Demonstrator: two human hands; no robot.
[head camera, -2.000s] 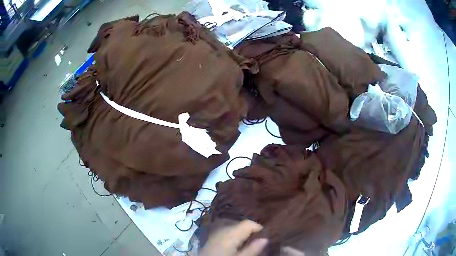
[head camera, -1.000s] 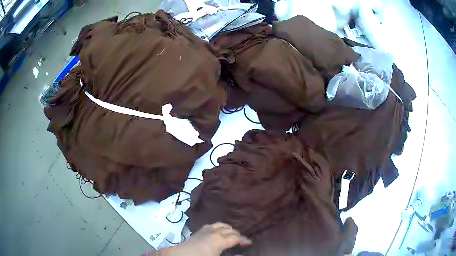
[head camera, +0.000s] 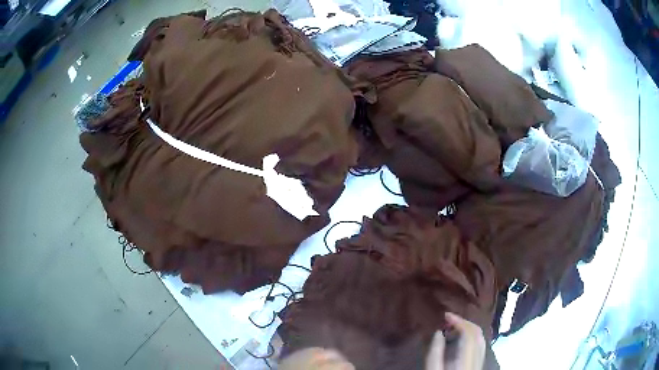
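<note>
A dark brown cloth heap (head camera: 390, 289) lies on the white table in front of me. My left hand (head camera: 315, 359) rests at its lower left edge, mostly cut off by the picture's bottom, so its fingers are hidden. My right hand (head camera: 459, 345) is over the heap's lower right part, its fingertips raised and slightly apart; whether it pinches cloth is unclear. A large brown bundle (head camera: 238, 137) tied with a white strip (head camera: 209, 159) lies at the left.
More brown bundles (head camera: 433, 123) lie behind, one under a translucent plastic bag (head camera: 549, 162). A white tag (head camera: 514, 307) is at the right. Grey-white pieces (head camera: 361, 36) and bright white fabric (head camera: 506, 43) are at the back. Thin dark cords (head camera: 267, 311) trail near the table's left edge.
My right hand has come into view over the heap from the bottom edge. My left hand has sunk lower at the edge. The view has shifted slightly.
</note>
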